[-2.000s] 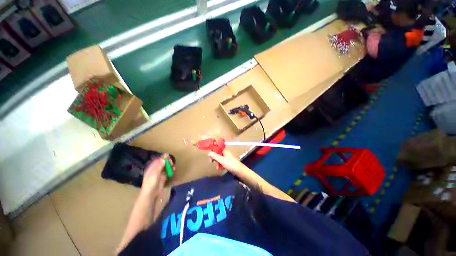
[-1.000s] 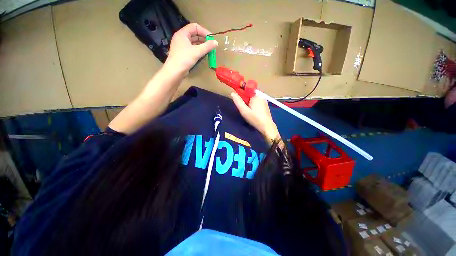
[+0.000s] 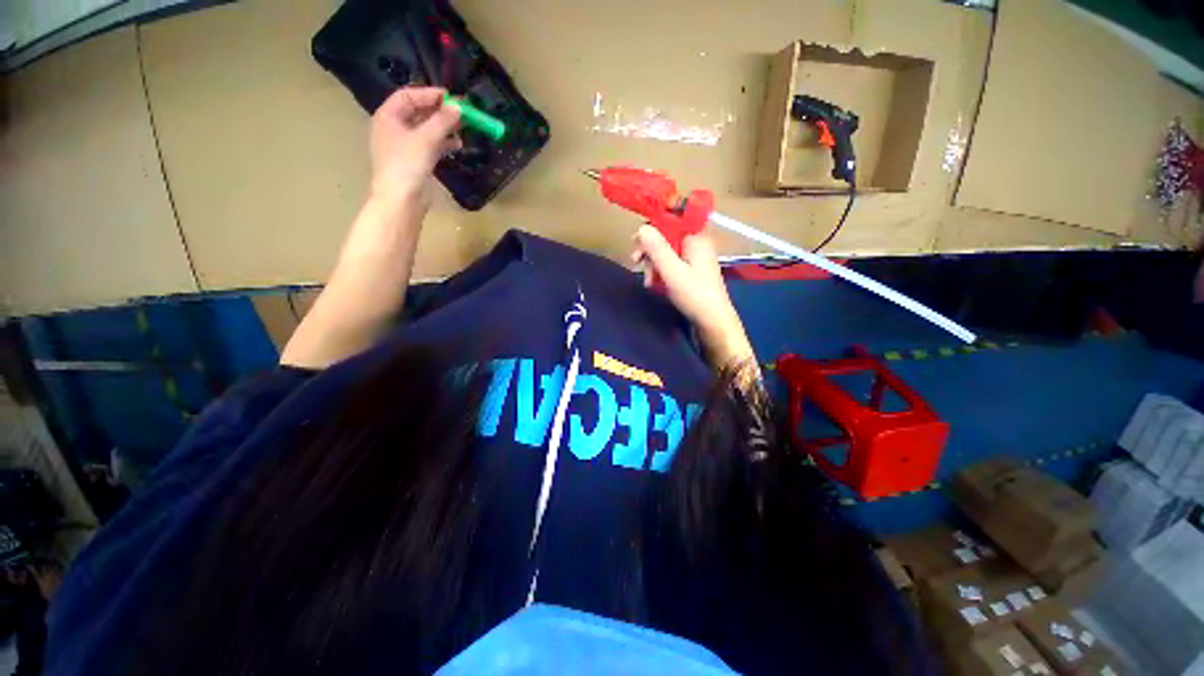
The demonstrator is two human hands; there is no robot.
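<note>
A black speaker housing [image 3: 383,50] lies slanted on the cardboard-covered bench at the upper left. My left hand [image 3: 412,139] grips a green battery cell [image 3: 475,118] at one end and holds it over the housing; whether the cell touches it I cannot tell. A small red spot shows on the housing beyond my fingers. My right hand [image 3: 684,271] holds a red hot glue gun [image 3: 643,193] by its handle, right of the housing, nozzle pointing left. A long white glue stick [image 3: 845,273] runs out of its back.
A cardboard tray [image 3: 911,126] on the bench holds a black and orange corded glue gun [image 3: 827,135]. Red wire bundles [image 3: 1175,172] lie at the far right. A red stool [image 3: 871,425] and cartons [image 3: 1023,508] stand on the blue floor. Dried glue marks the bench.
My left hand has moved left with the cell, away from the glue gun's nozzle and over the housing. The cell now lies more slanted. The glue gun has shifted slightly right.
</note>
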